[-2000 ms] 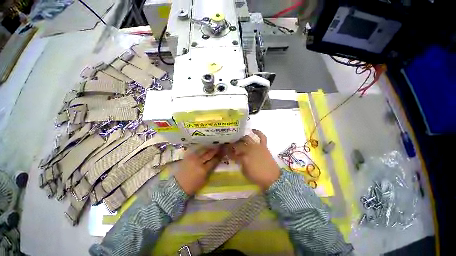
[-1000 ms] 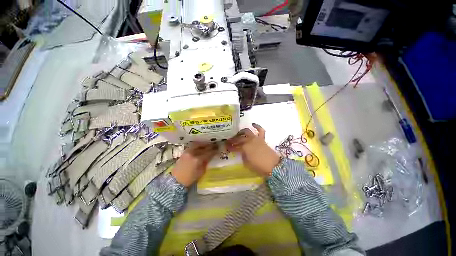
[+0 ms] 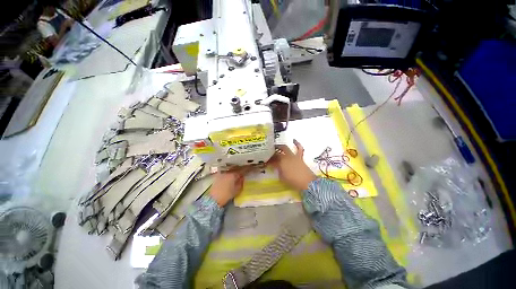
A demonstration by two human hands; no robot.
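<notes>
My left hand (image 3: 227,185) and my right hand (image 3: 292,167) are both at the front of the white sewing machine head (image 3: 242,138), with fingertips close together under it. The fingertips are partly hidden by the head, and what they hold is too small and blurred to tell. A grey-beige webbing strap (image 3: 271,252) lies on the yellow-taped surface between my forearms, with a silver rectangular buckle (image 3: 229,280) at its near end. Its far end runs towards my right wrist, where it goes out of sight.
A fanned pile of finished straps (image 3: 148,180) lies left of the machine. Right are a red thread tangle (image 3: 352,178) with small hooks, a bag of hooks (image 3: 434,217) and a blue-handled tool (image 3: 464,149). A control panel (image 3: 378,39) stands upper right, a fan (image 3: 25,237) lower left.
The camera view has shifted, showing more of the left side and a person in the background. My hands remain under the machine head; my left hand's fingers look slightly further from the right.
</notes>
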